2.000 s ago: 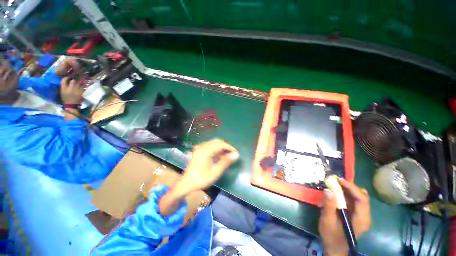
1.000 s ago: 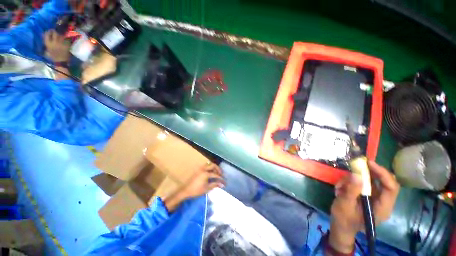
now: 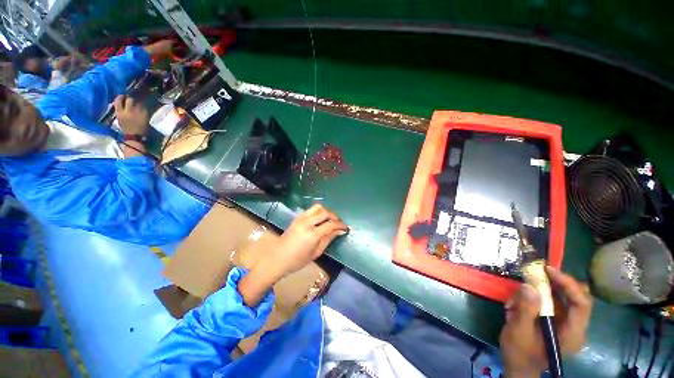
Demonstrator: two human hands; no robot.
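An open tablet (image 3: 499, 181) with a grey battery and a pale circuit area lies in an orange-red holding frame (image 3: 420, 193) on the green bench. My right hand (image 3: 545, 314) holds a soldering iron (image 3: 538, 277) by its pale collar, with the tip over the tablet's lower right part. Whether the tip touches it, I cannot tell. My left hand (image 3: 307, 240) is at the bench's front edge, left of the frame, fingers bent. I cannot tell whether it holds anything small. Small dark-red parts (image 3: 325, 161) lie scattered beyond it. A thin solder wire (image 3: 312, 81) hangs from above.
A black angular object (image 3: 267, 159) stands left of the red parts. A black fan (image 3: 604, 196) and a whitish cup (image 3: 634, 267) stand right of the frame. A brown cardboard box (image 3: 214, 247) is below the bench. A person in blue (image 3: 89, 177) works at the far left.
My left hand has moved up from over the cardboard box to the bench edge. My right hand still holds the iron over the tablet. The camera view has shifted.
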